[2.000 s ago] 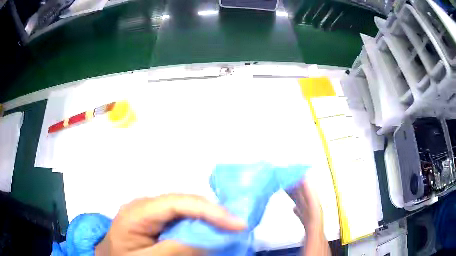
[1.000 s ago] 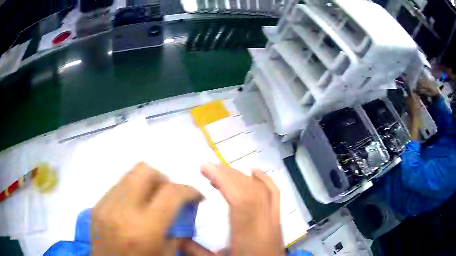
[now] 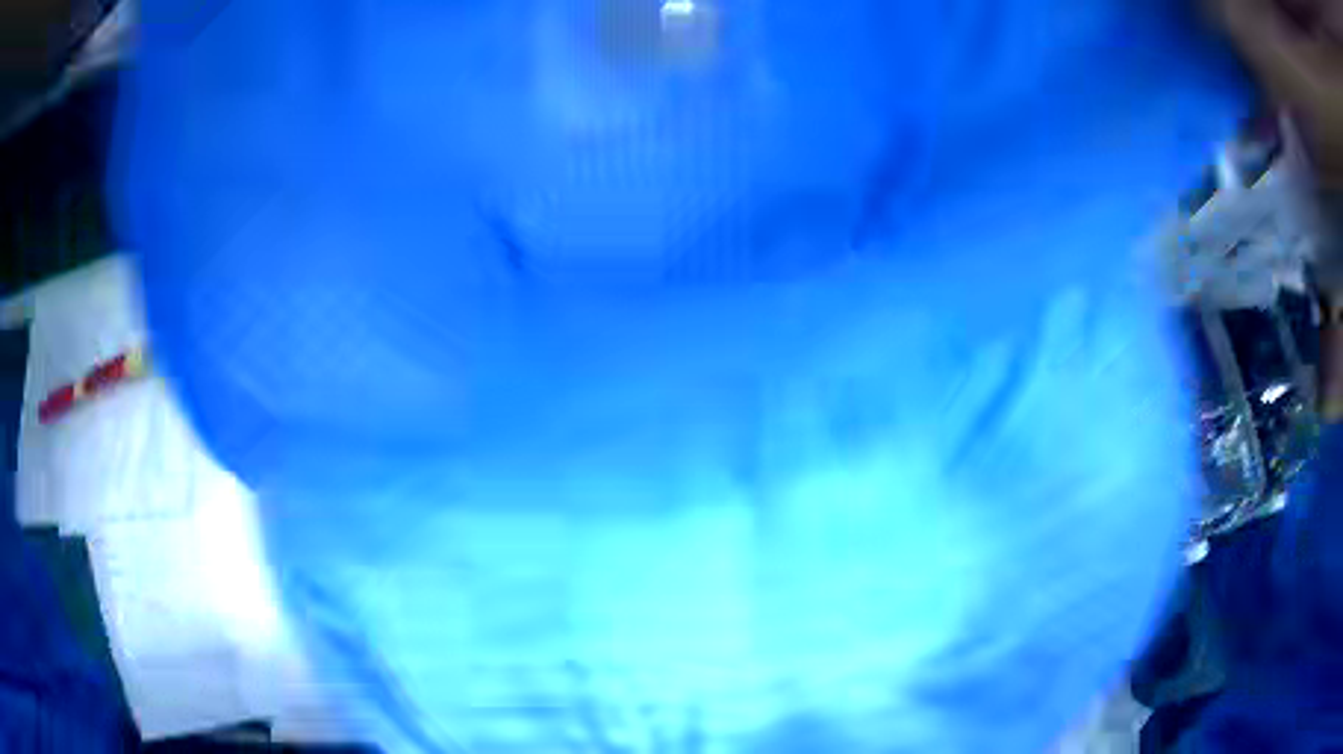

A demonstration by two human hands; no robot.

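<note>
A large blue cloth piece (image 3: 663, 368), blurred and very close to the camera, fills most of the view. Its lower part is bright and gathered in folds. My right hand (image 3: 1303, 74) is at the top right edge, blurred and cut off, against the cloth's upper right side. My left hand cannot be made out; only a blue sleeve (image 3: 44, 648) shows at the lower left. The cloth hides the middle of the bench.
White work paper (image 3: 177, 589) shows at left, with the red-handled brush (image 3: 96, 383) lying on it, partly covered by the cloth. Open units (image 3: 1245, 413) with dark insides show at right. Another blue sleeve (image 3: 1281, 663) is at the lower right.
The blue cloth has come up close in front of the camera and now covers the bench. My hands have moved from the lower middle out to the sides. The view has turned back left.
</note>
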